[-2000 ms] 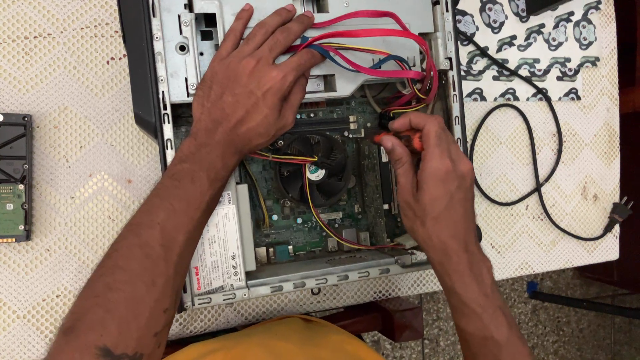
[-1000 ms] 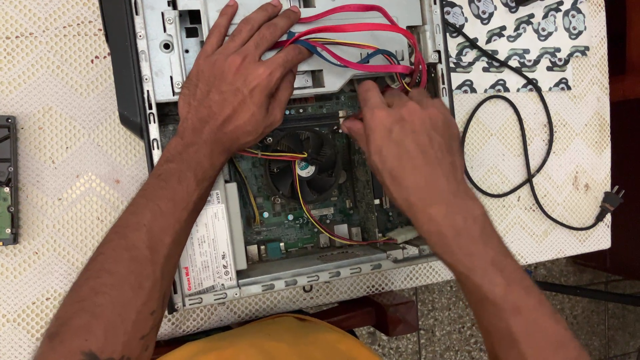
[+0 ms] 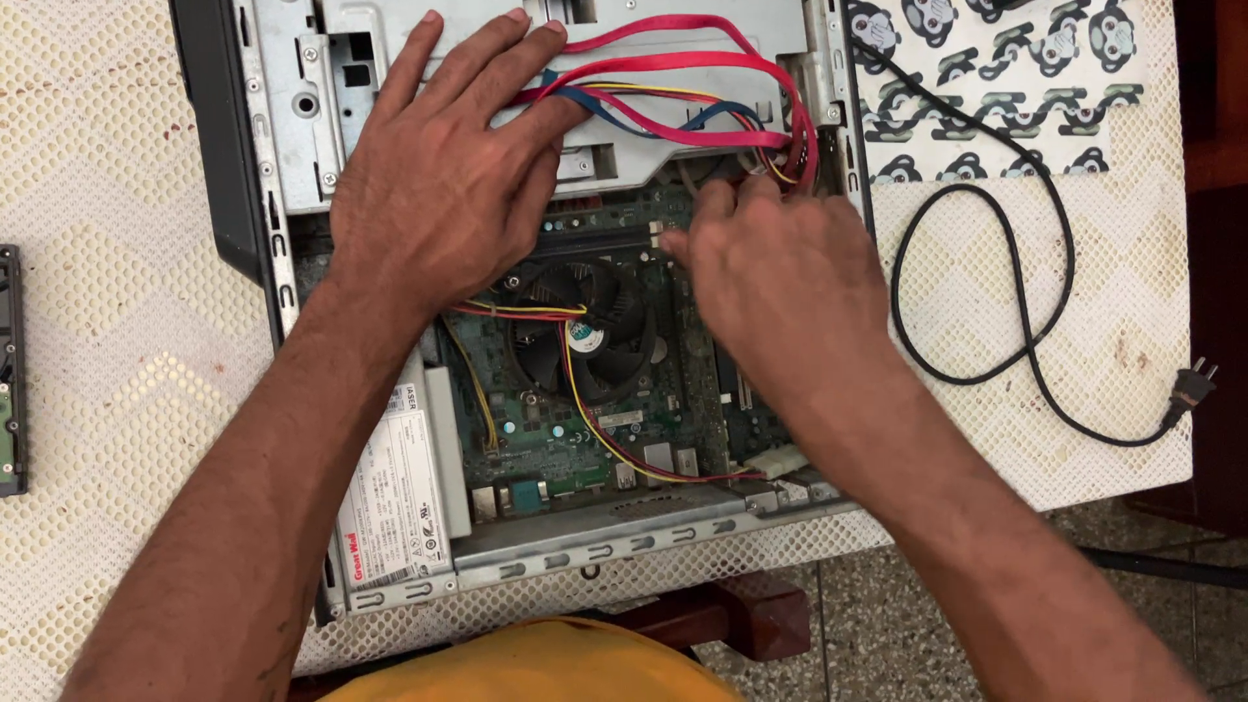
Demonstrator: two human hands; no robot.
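My left hand (image 3: 448, 166) lies spread on the metal drive bracket (image 3: 624, 166) of an open desktop computer case, its fingertips by the left ends of red and blue SATA cables (image 3: 682, 63). Curled over the upper right of the motherboard (image 3: 556, 444), just below where the cables bend down, is my right hand (image 3: 780, 253); its fingertips are hidden, and whether it holds anything does not show. Between and below the hands sits the black CPU fan (image 3: 585, 336), with red, yellow and black wires running past it to a white connector (image 3: 775, 461). The labelled power supply (image 3: 395, 497) is at lower left.
A black power cord (image 3: 1019, 292) with a plug loops over the patterned tablecloth (image 3: 1121, 292) on the right, beside a sheet with monkey pictures (image 3: 1004, 127). At the far left edge lies a hard drive (image 3: 10, 390). The case's lower rail (image 3: 585, 556) runs along the table's near edge.
My right hand has moved up toward the cable bend and turned over; the red-orange object it held two seconds ago is no longer visible. My left hand stays on the bracket.
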